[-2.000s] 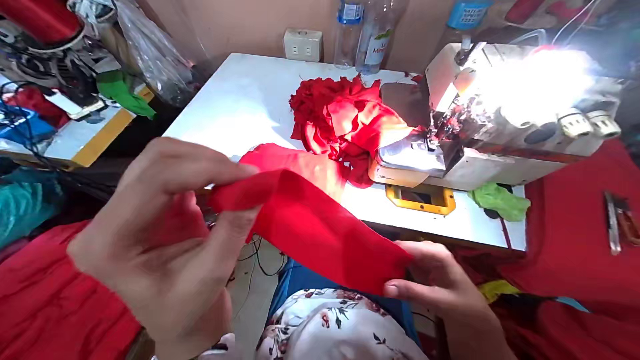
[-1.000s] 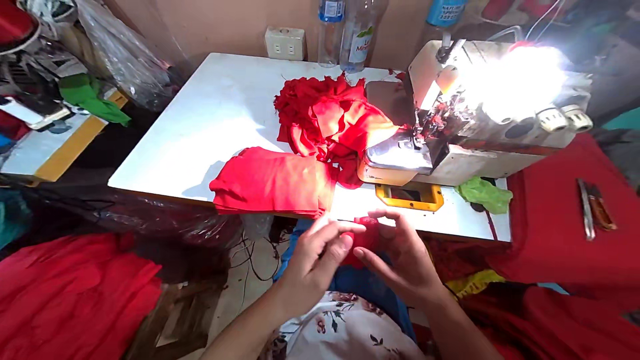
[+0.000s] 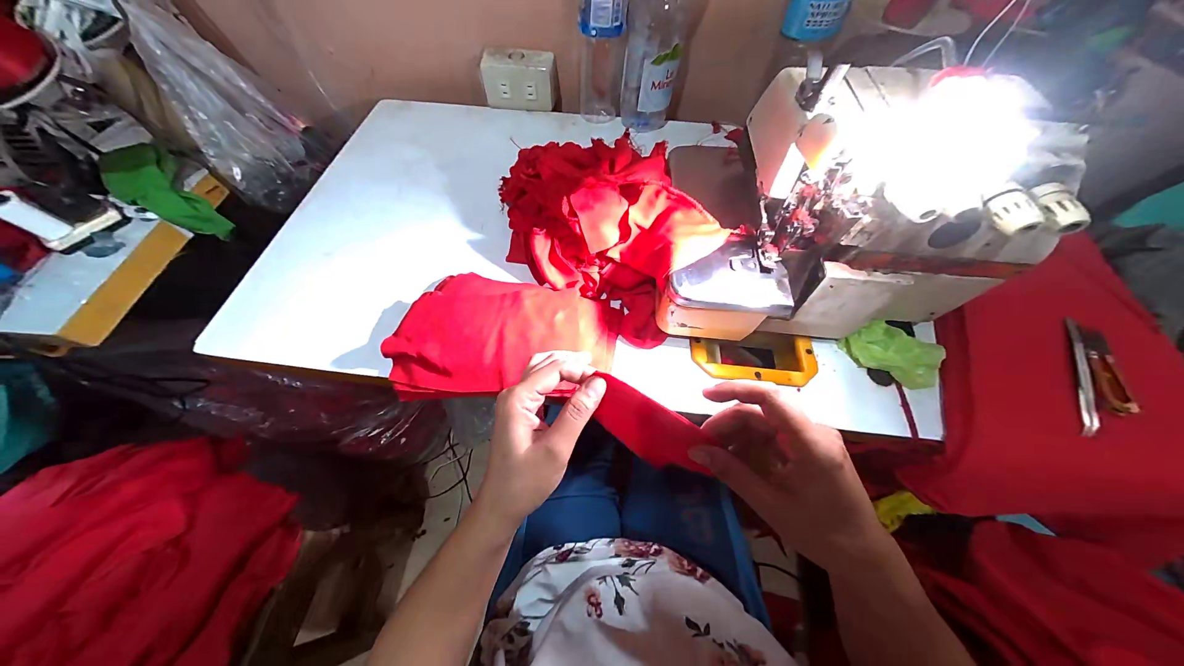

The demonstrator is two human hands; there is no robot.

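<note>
A folded strip of red fabric (image 3: 650, 421) is stretched over my lap between my hands. My left hand (image 3: 553, 416) pinches its left end between thumb and fingers, beside a stack of red fabric pieces (image 3: 490, 333) at the table's front edge. At the strip's right end, my right hand (image 3: 772, 458) has its thumb and fingers around the cloth. Behind the stack lies a heap of red fabric (image 3: 601, 208), which reaches to the work plate of an overlock sewing machine (image 3: 731, 287). The machine's lamp glares, hiding part of its body.
On the white table (image 3: 314, 250) stand plastic bottles (image 3: 653, 69) by a wall socket (image 3: 519, 80). A yellow-framed device (image 3: 795, 361) and a green cloth (image 3: 893, 354) lie before the machine. Thread snips (image 3: 1082, 379) rest on red fabric at right; more red cloth (image 3: 139, 555) is at left.
The strip, spread wide and held up two seconds ago, was bunched small between both hands one second ago. It is now drawn out narrow, with my hands farther apart.
</note>
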